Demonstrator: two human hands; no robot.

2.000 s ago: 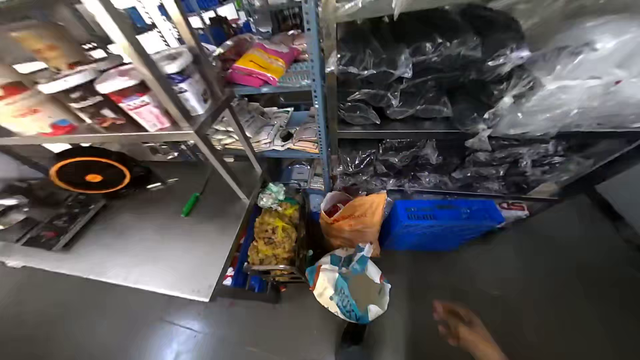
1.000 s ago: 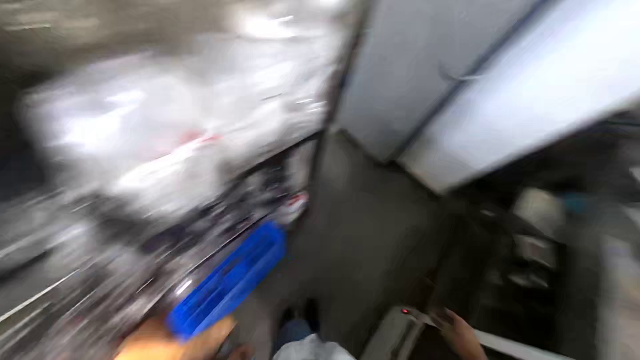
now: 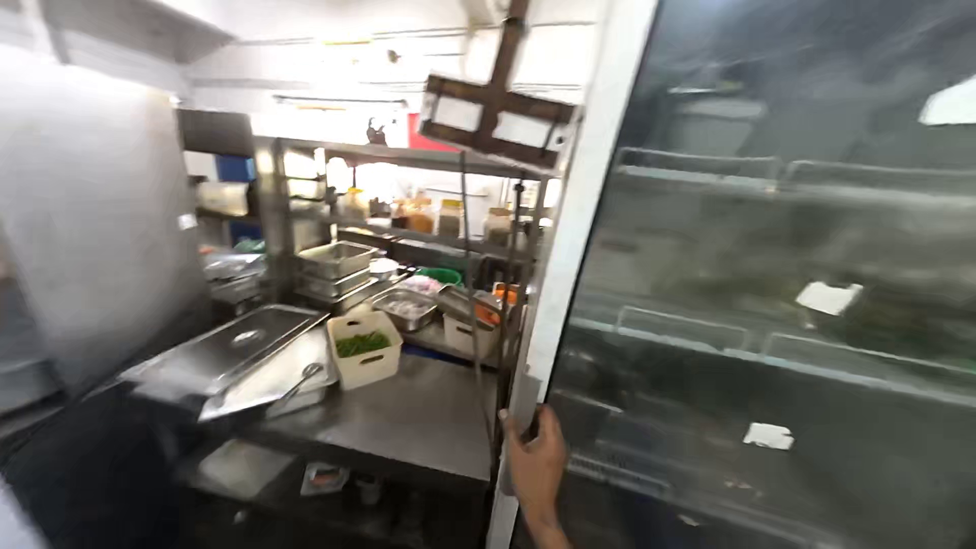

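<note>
My one visible hand, seemingly my right hand [image 3: 536,457], comes up from the bottom edge and has its fingers around the pale handle [image 3: 520,427] on the frame of a glass door [image 3: 762,252]. Wire shelves and blurred contents show through the glass, which bears several white scraps of paper. Left of the hand is a steel worktable [image 3: 412,412] with a cream plastic basket [image 3: 366,370] of green vegetables. Beside the basket lies a ladle [image 3: 301,383] on a pale tray. My left hand is out of view.
A large steel lid or pan [image 3: 248,335] covers the worktable's left part. Stacked steel pans [image 3: 335,263], a pan of chopped food [image 3: 406,306] and a green basket [image 3: 441,276] stand behind. Jars [image 3: 450,217] line a shelf above. A pale upright panel [image 3: 99,206] fills the left side.
The view has swung from the storage racks and floor to the worktable and glass door. My visible hand is now on the door handle; two seconds ago it was over the floor.
</note>
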